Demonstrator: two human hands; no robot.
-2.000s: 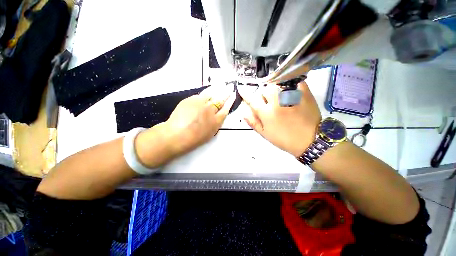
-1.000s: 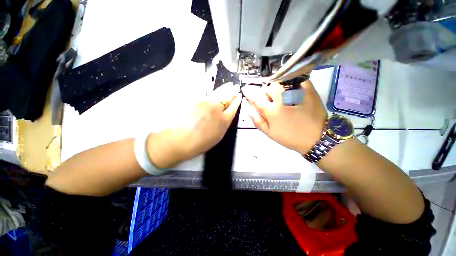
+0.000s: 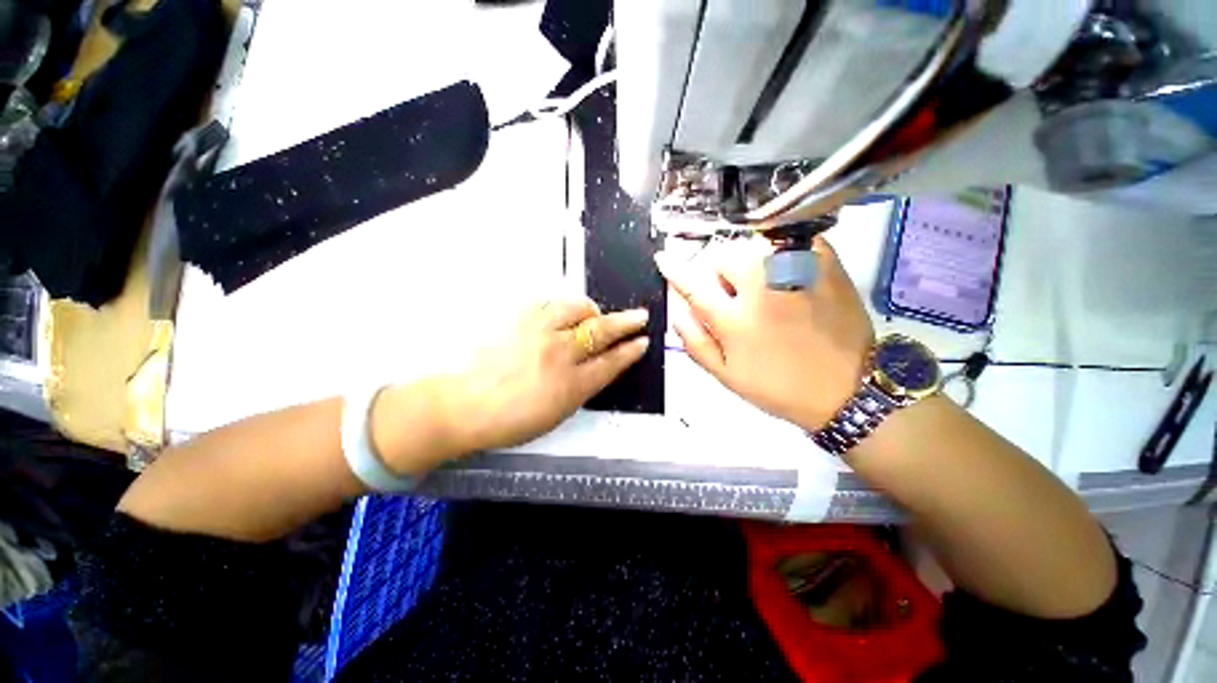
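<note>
A black speckled strip (image 3: 622, 254) lies lengthwise on the white table, its upper part beside the sewing machine head (image 3: 787, 80). My left hand (image 3: 567, 360) rests flat with its fingertips on the strip's lower part. My right hand (image 3: 767, 327), with a watch on the wrist, lies right of the strip, its fingertips by the strip's right edge below the presser foot area (image 3: 687, 200). The needle point cannot be made out. A stack of black speckled pieces (image 3: 340, 174) lies to the left. A white band (image 3: 577, 96) loops behind the strip.
A phone (image 3: 946, 256) with a lit screen and dark thread snips (image 3: 1177, 415) lie at right. A dark fabric bundle (image 3: 120, 147) is on the tan board (image 3: 107, 380) at far left. A measuring tape (image 3: 601, 491) runs along the front edge. A blue basket (image 3: 387, 574) and red bag (image 3: 848, 647) are below.
The strip has gone from slanting left, to hanging over the front edge, to lying straight along the needle area. My left hand has moved down and flattened. The white band has come into view.
</note>
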